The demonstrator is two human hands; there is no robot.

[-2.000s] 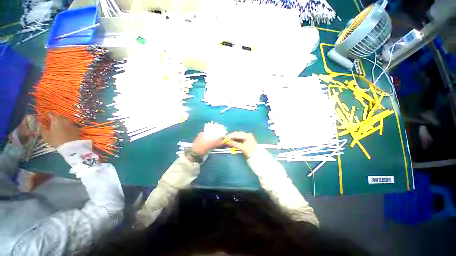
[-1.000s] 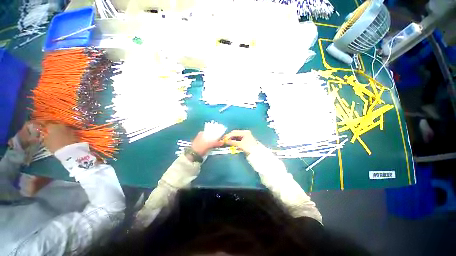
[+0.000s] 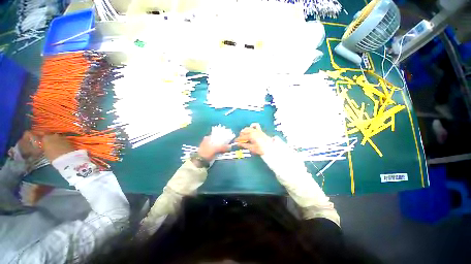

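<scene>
My left hand (image 3: 209,148) is closed around a white bundle (image 3: 221,134) that stands up out of the fist, its detail washed out. My right hand (image 3: 251,140) is just right of it, fingertips together near the left fingertips; whether they hold anything is too small to tell. A small yellow piece (image 3: 239,154) lies below the fingertips, on thin white leads (image 3: 193,151) that lie across the green table in front of me. More white leads lie in an overexposed pile (image 3: 310,111) to the right. Yellow strips (image 3: 379,111) lie in a loose heap beyond it.
White piles (image 3: 150,103) and orange leads (image 3: 59,93) are at left, with a blue tray (image 3: 69,32) behind. Another person's hands and sleeves (image 3: 85,172) are at the orange leads. A fan (image 3: 372,27) stands at back right; a white label (image 3: 394,178) is near the front right edge.
My right hand has risen slightly and turned, its fingers now higher. The yellow piece below the fingertips shows more clearly. The neighbour's hands have shifted slightly at the orange leads.
</scene>
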